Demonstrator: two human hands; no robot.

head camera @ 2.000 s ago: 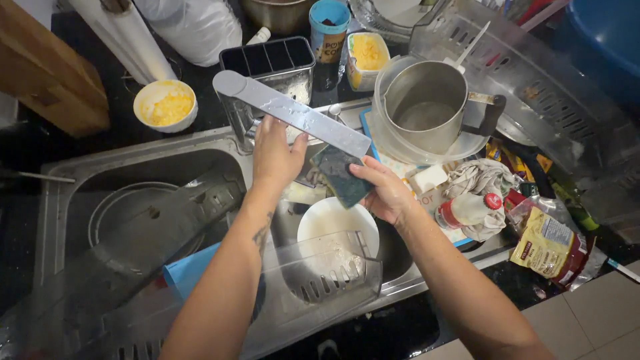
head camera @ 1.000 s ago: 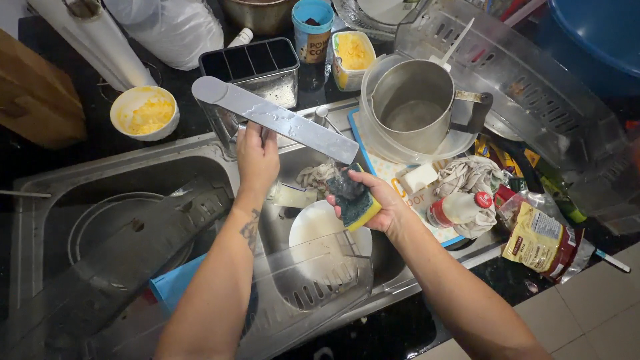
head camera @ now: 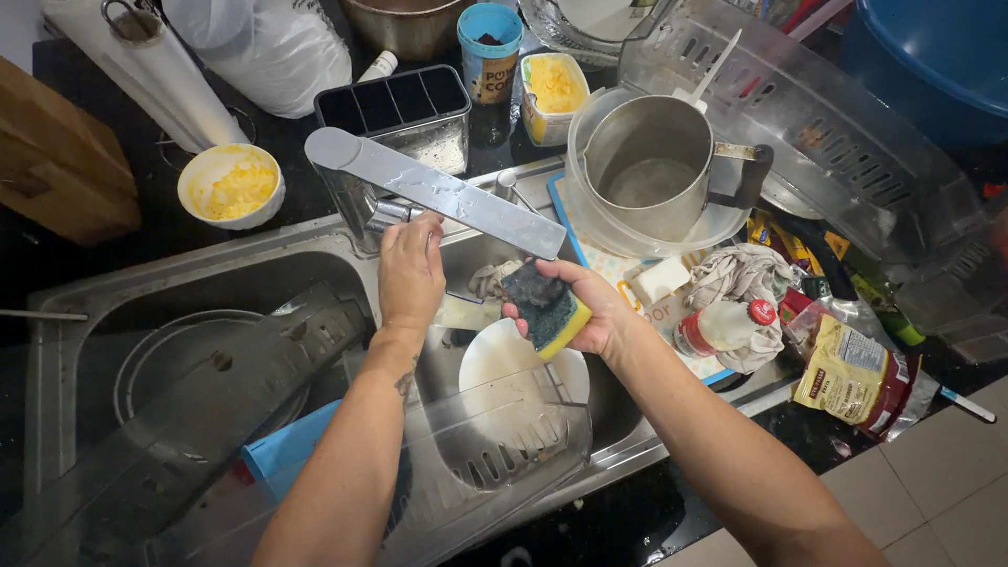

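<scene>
My left hand [head camera: 411, 272] is at the lever of the metal sink faucet [head camera: 453, 193], its fingers touching the lever end under the flat spout. In my right hand [head camera: 587, 303] is a yellow and green scrub sponge [head camera: 551, 315] with a dark wad, likely a scouring pad, on top, just below the spout tip. Beneath the sponge, a white bowl [head camera: 496, 378] with cloudy liquid sits in the right basin. A clear slotted plastic tray [head camera: 504, 461] lies across the front of that basin, partly over the bowl. A crumpled cloth [head camera: 494, 279] lies behind the sponge.
The left basin holds a round lid [head camera: 181, 370] under a dark plastic piece. Right of the faucet, a metal pot [head camera: 650, 169] rests in a clear plastic bowl, near a bottle with a red cap [head camera: 720, 327] and a food packet [head camera: 854, 378]. Behind stand a black-topped caddy [head camera: 394, 102] and a yellow-filled bowl [head camera: 231, 187].
The sponge in my right hand has turned so that its yellow side shows and has come a little away from the spout. My left hand stays near the faucet lever.
</scene>
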